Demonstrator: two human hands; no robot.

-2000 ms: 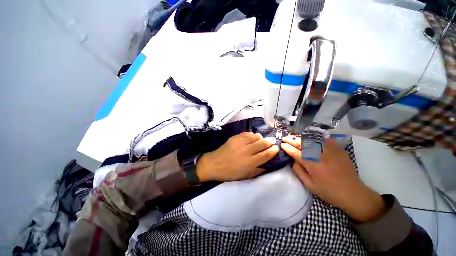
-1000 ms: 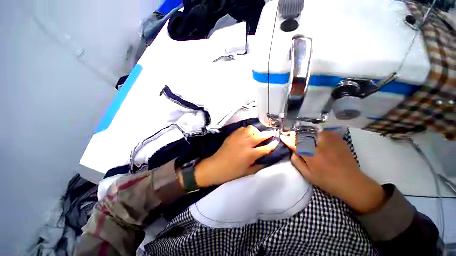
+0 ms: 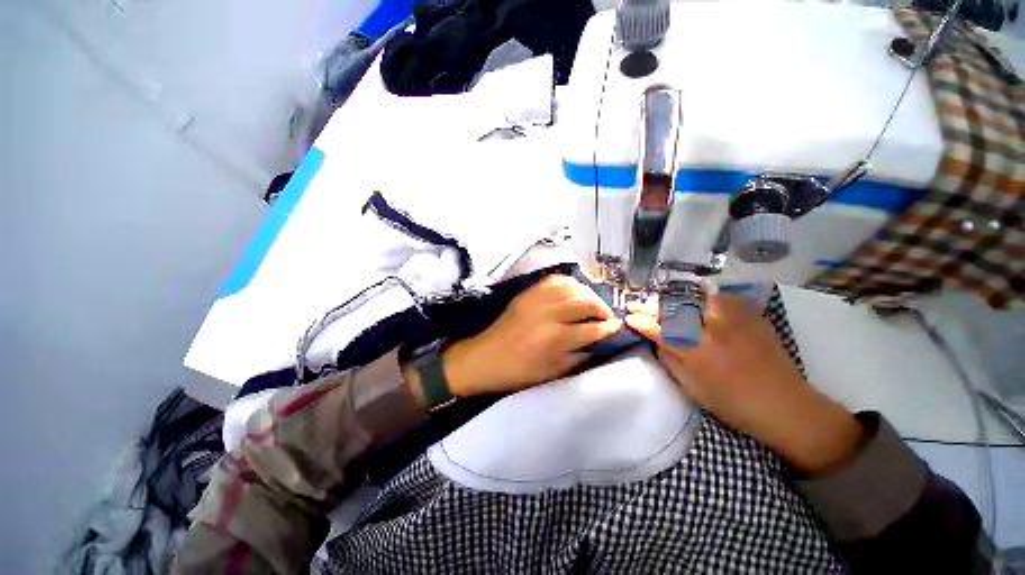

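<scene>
The sewing machine head (image 3: 753, 90) is white with a blue stripe. Its presser foot (image 3: 635, 301) sits over dark navy fabric (image 3: 388, 337). My left hand (image 3: 534, 340) lies on the navy fabric just left of the foot, fingertips pinching its edge. My right hand (image 3: 747, 365) is at the right, its fingertips meeting the left ones in front of the foot and partly hidden by a small clear guard. A pale rounded panel (image 3: 573, 432) with a stitch line lies below the hands on black-and-white checked fabric (image 3: 674, 517), which hangs to the lap.
White cloth with a dark strip (image 3: 416, 225) lies on the white table left of the machine. Black fabric (image 3: 450, 51) is heaped at the back. Plaid cloth (image 3: 967, 169) hangs over the machine arm. Grey fabric (image 3: 146, 483) is piled low at left, beside the wall.
The camera view has shifted, so the machine sits further left in the picture. The hands stay at the foot, and the pale panel's lower edge has moved slightly up towards the hands.
</scene>
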